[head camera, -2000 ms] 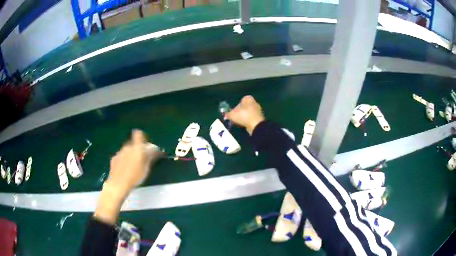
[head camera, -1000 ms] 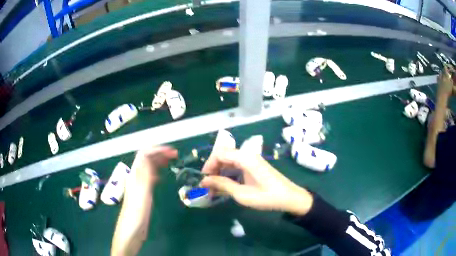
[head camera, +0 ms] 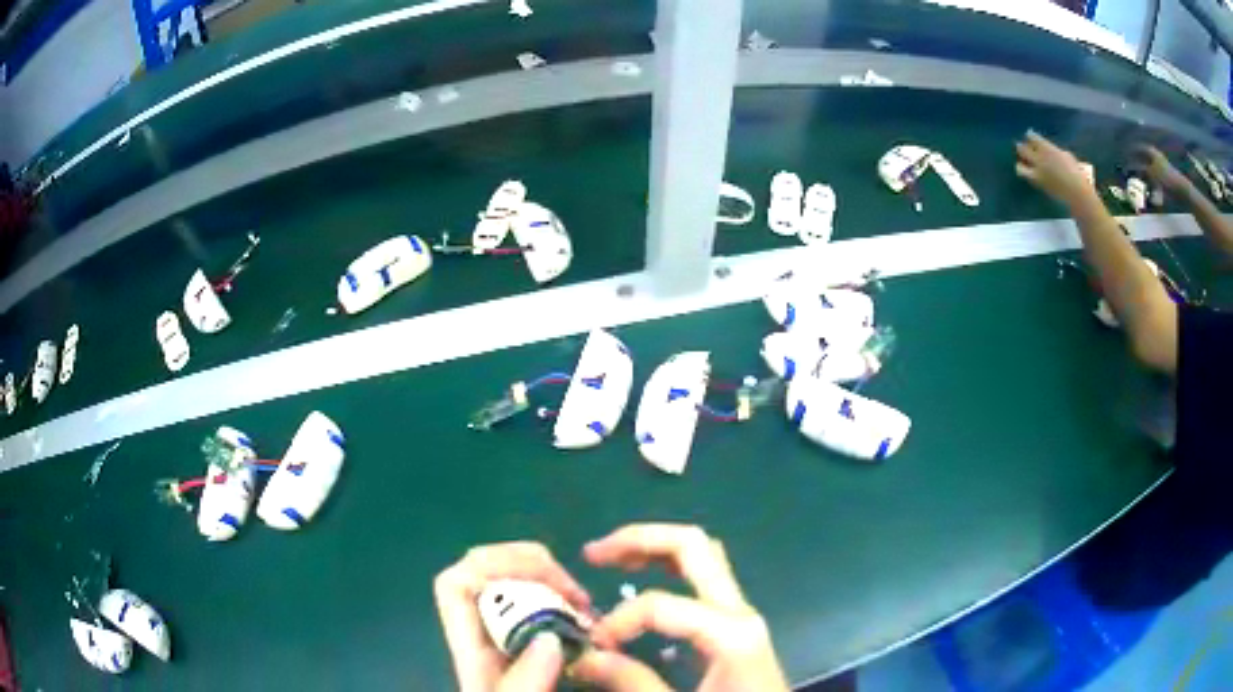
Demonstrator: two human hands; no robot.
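Note:
My left hand (head camera: 490,615) holds a white rounded housing (head camera: 525,607) low in the centre, with its dark open side turned toward my right hand. My right hand (head camera: 690,615) has its fingertips at the edge of this housing; the fingers partly hide what they touch. Just beyond, two white shells with blue marks (head camera: 594,389) lie on the green near strip, with small green circuit boards (head camera: 499,407) on red and blue wires beside them.
More wired shells lie at the left (head camera: 302,471) and in a pile at the right (head camera: 848,418). A pale rail (head camera: 406,338) with an upright post (head camera: 692,149) crosses behind. Housings lie on the belt beyond. Another person's arm (head camera: 1129,284) reaches in at the right.
Both hands have moved down and nearer to me, and the housing is now in my left hand. The two shells behind show more fully. The other person's arms have reached over the belt.

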